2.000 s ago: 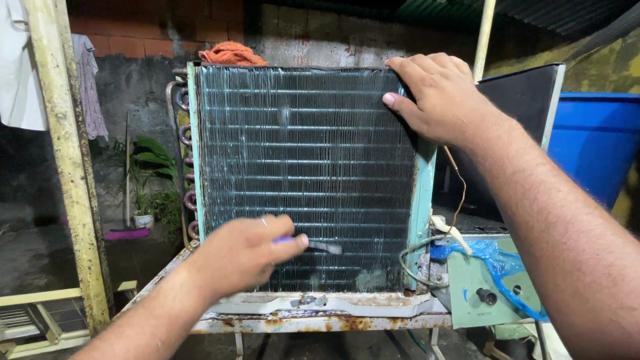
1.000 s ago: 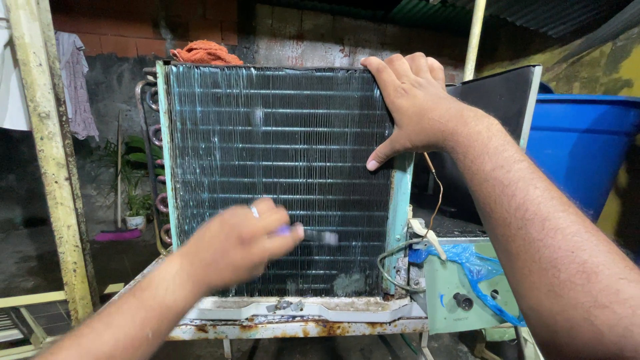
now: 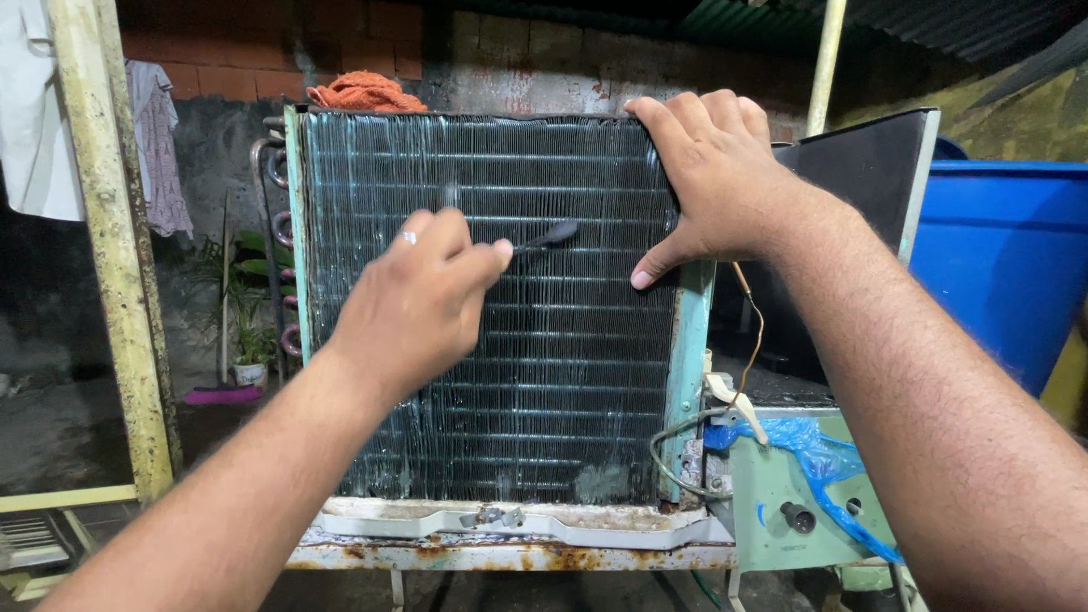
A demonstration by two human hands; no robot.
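Observation:
The finned coil of an air conditioner [image 3: 561,340] stands upright in front of me, wet-looking, with bent fins in places. My left hand [image 3: 425,293] is closed around the handle of a small brush, perhaps a toothbrush; its dark, blurred head [image 3: 557,233] lies over the fins near the middle. My right hand [image 3: 710,178] rests on the coil's upper right corner, fingers over the top edge and thumb against the fins. Below, a rusty white metal base [image 3: 510,557] carries the coil. A light green control panel [image 3: 799,501] with a knob and a blue plastic bag [image 3: 816,450] sits at lower right.
An orange cloth [image 3: 365,92] lies on top of the coil at left. Curved copper tubes [image 3: 283,229] stick out from its left side. A thin copper wire [image 3: 752,340] and a grey cable [image 3: 659,459] hang at right. Behind stands a blue barrel [image 3: 994,263]; a yellow post [image 3: 110,255] rises at left.
My left hand has moved up with the brush, from the lower part of the coil to its middle. My right hand stays at the upper right corner.

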